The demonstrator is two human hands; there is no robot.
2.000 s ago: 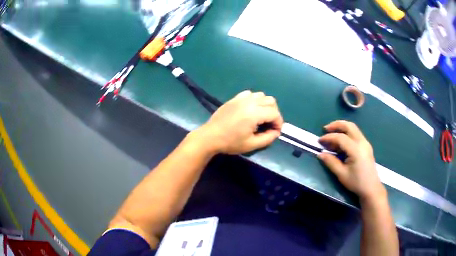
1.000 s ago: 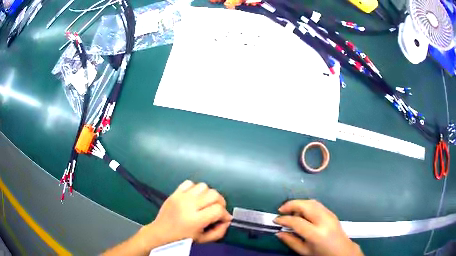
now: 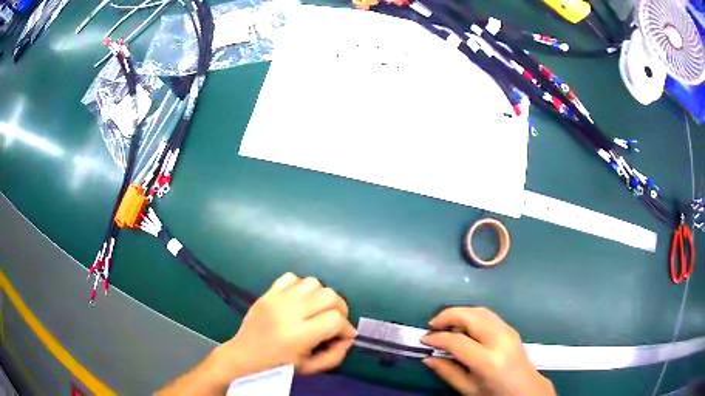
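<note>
A black wire harness (image 3: 202, 272) runs from an orange connector (image 3: 131, 206) at the left to my hands near the bench's front edge. My left hand (image 3: 298, 329) is closed on the black bundle. My right hand (image 3: 483, 352) pinches the thinner wire end between thumb and fingers; the very tip is hidden by the fingers. Between my hands the black wires lie along the near side of a steel rule (image 3: 611, 356), which passes under my right hand. A small dark piece (image 3: 388, 360) shows just below the wires.
A tape roll (image 3: 488, 242) stands beyond my right hand. A large white sheet (image 3: 386, 108) and a second rule (image 3: 591, 220) lie behind. Other harnesses (image 3: 568, 116), red-handled scissors (image 3: 682, 251) and a white fan (image 3: 669, 39) are at the right. Plastic bags (image 3: 116, 108) lie at the left.
The view has tilted up and turned, so more of the bench's back shows. Over the last second both hands have kept their hold on the wires, almost unmoved.
</note>
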